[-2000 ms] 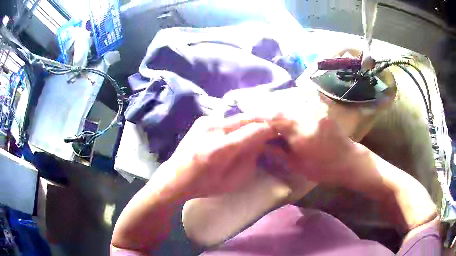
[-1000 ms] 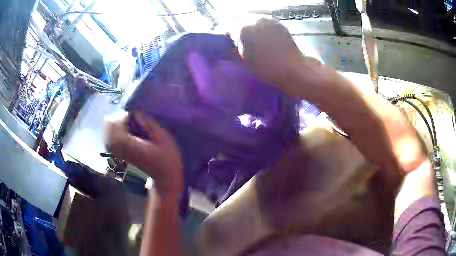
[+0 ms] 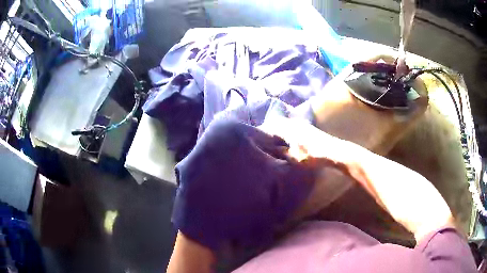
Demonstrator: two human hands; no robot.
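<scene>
A dark purple-blue jacket [image 3: 235, 186] is bunched and draped over my left forearm, in front of my body and above the pad. My left hand is hidden under the cloth, and only a piece of forearm shows below it. My right hand [image 3: 291, 136] holds the cloth at its upper right edge; glare washes out part of the fingers. The steam iron [image 3: 382, 90] stands on the right end of the beige pad [image 3: 350, 117], with no hand on it.
A heap of the same cloth [image 3: 277, 64] lies beyond the pad, with a light-blue sheet [image 3: 334, 53] beside it. A pale hose [image 3: 406, 32] rises from the iron, and dark cords [image 3: 454, 90] run right. Blue crates [image 3: 125, 26], a white box [image 3: 69, 101] and cables are at the left.
One second ago the jacket was spread and lifted between both hands. It is now lower and nearer, draped over my left arm, and my right hand has come down to it.
</scene>
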